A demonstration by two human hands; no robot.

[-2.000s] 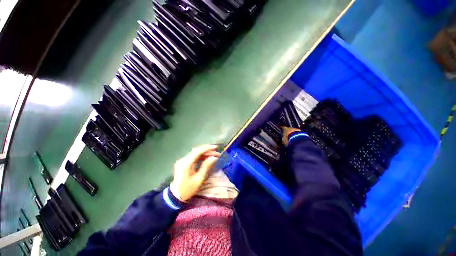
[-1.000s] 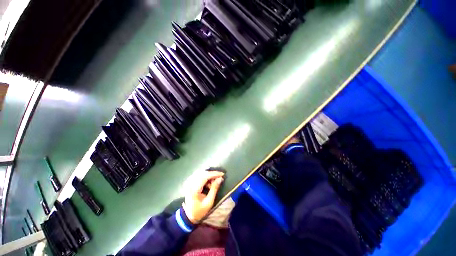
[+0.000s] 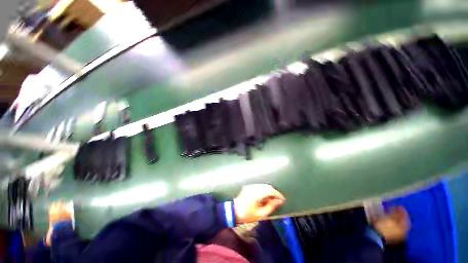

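The picture is blurred by motion. My left hand (image 3: 259, 203) rests at the near edge of the green bench, fingers curled, with nothing visible in it. My right hand (image 3: 392, 224) is a blur over the blue bin (image 3: 445, 221) at the lower right; whether it holds anything is unclear. Black remote controls (image 3: 328, 226) lie in the bin, partly hidden by my right sleeve. A long row of black plastic shells (image 3: 287, 102) lies side by side along the bench's white strip.
A single black piece (image 3: 149, 145) and a small black group (image 3: 102, 159) lie left of the row. Blurred narrow pieces (image 3: 100, 118) lie beyond the strip. A neighbour's hand (image 3: 60, 213) is at the lower left. A pale metal frame (image 3: 38, 144) crosses the left side.
The view has swung left, bringing the neighbour's hand into sight. My right hand has come up from among the remotes and moved right. My left hand stays curled at the bench edge.
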